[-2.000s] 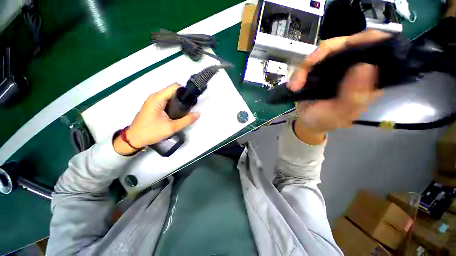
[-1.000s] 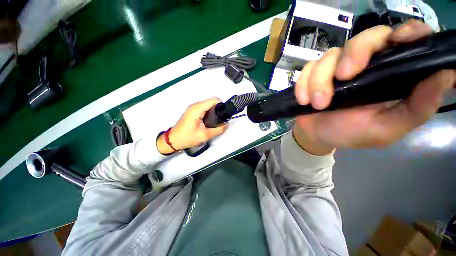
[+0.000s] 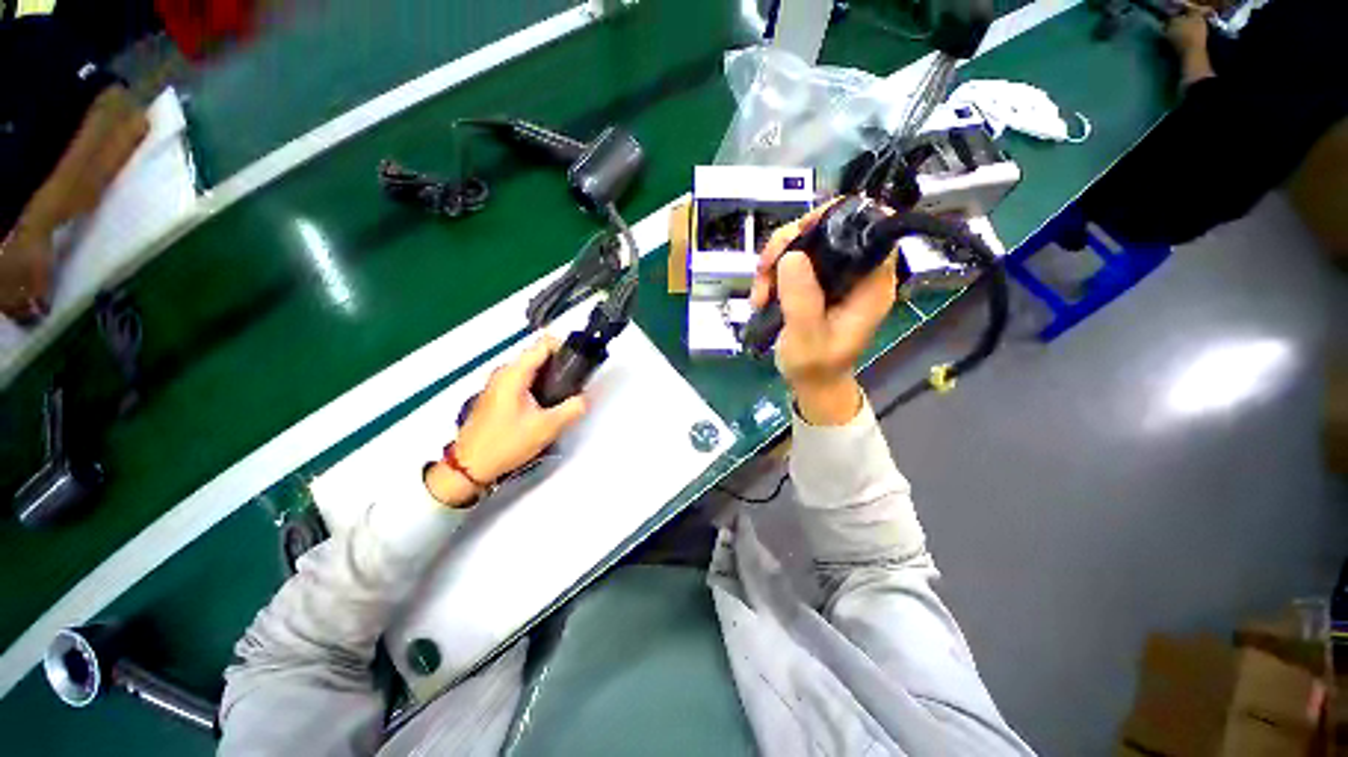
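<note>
My left hand [image 3: 513,422] is closed around the dark handle of a hair dryer [image 3: 569,368], above the white work mat [image 3: 540,510]. The ribbed cord guard [image 3: 608,315] points away from me, and the bundled cord lies at the mat's far edge. The dryer's barrel is mostly hidden under my hand. My right hand [image 3: 831,318] grips the black electric screwdriver [image 3: 838,255], its front end low and left beside the white screw feeder [image 3: 750,192]. The driver bit cannot be made out.
More hair dryers lie on the green bench [image 3: 370,318], one beyond the mat [image 3: 606,166] and others at left. A plastic bag [image 3: 798,111] and a second feeder stand beyond. A blue stool [image 3: 1101,281] and another person are at upper right, cardboard boxes [image 3: 1234,695] at lower right, another person's arm upper left.
My right hand has drawn the screwdriver away from the dryer handle to beside the screw feeder. My left hand still holds the dryer. The view has shifted, showing more of the bench's far side.
</note>
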